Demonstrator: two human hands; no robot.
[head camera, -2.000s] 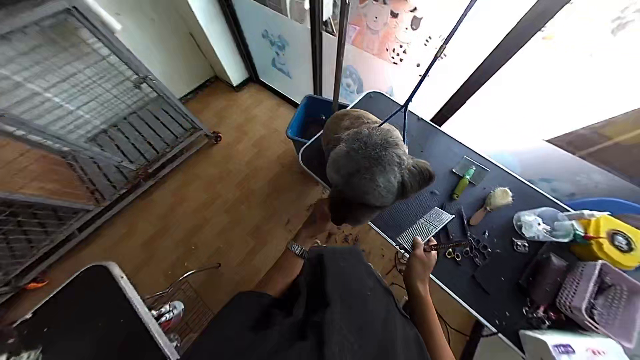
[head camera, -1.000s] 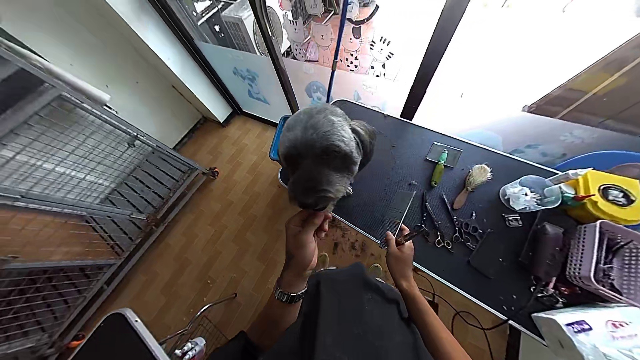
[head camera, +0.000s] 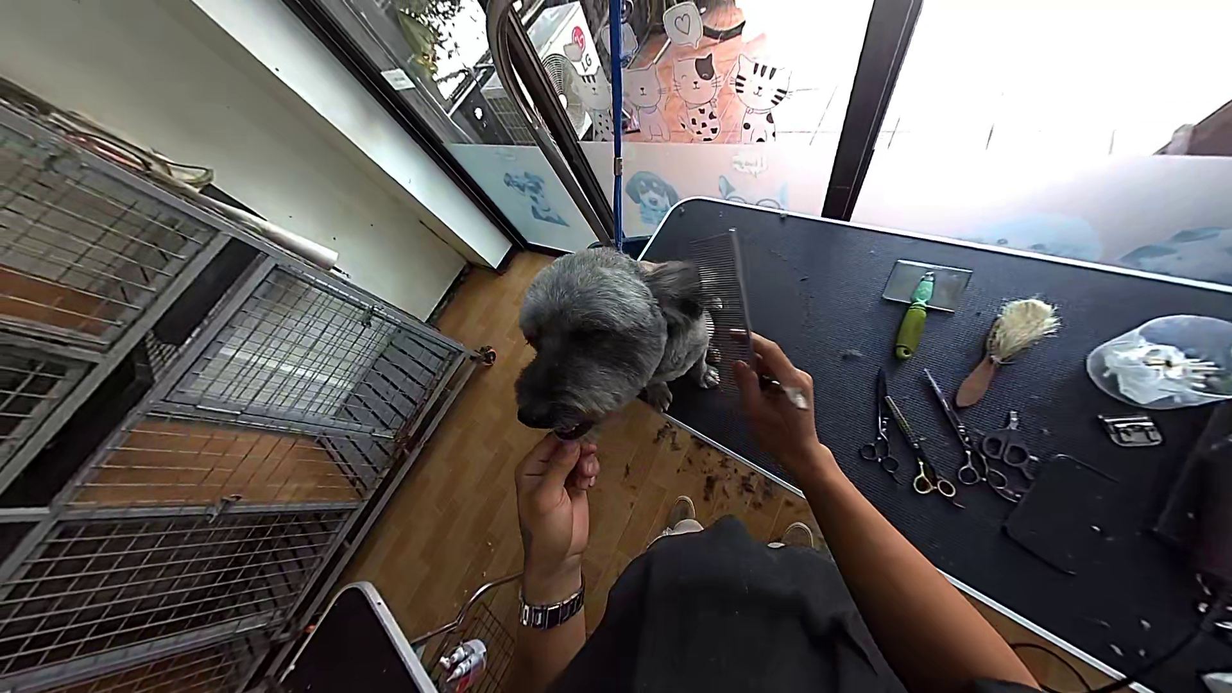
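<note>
A grey dog (head camera: 597, 327) is on the black grooming table (head camera: 808, 260), its head turned to the left. My left hand (head camera: 556, 496), with a metal-band watch on the wrist, pinches the fur or skin under the dog's chin. In my right hand (head camera: 778, 404) is a metal grooming comb (head camera: 724, 289), held up beside the dog's ear and body; a small part of another tool shows between the fingers. A blue leash (head camera: 617, 125) rises behind the dog's head.
On the table lie a green-handled slicker brush (head camera: 914, 318), a bristle brush (head camera: 1006, 346), several scissors (head camera: 924, 462) and a plastic bowl (head camera: 1160, 366). Wire cages (head camera: 269, 385) stand at left. Cut hair (head camera: 731, 481) lies on the floor.
The comb, lying on the table two seconds ago, is now raised in my right hand beside the dog. My left hand stays at the dog's chin.
</note>
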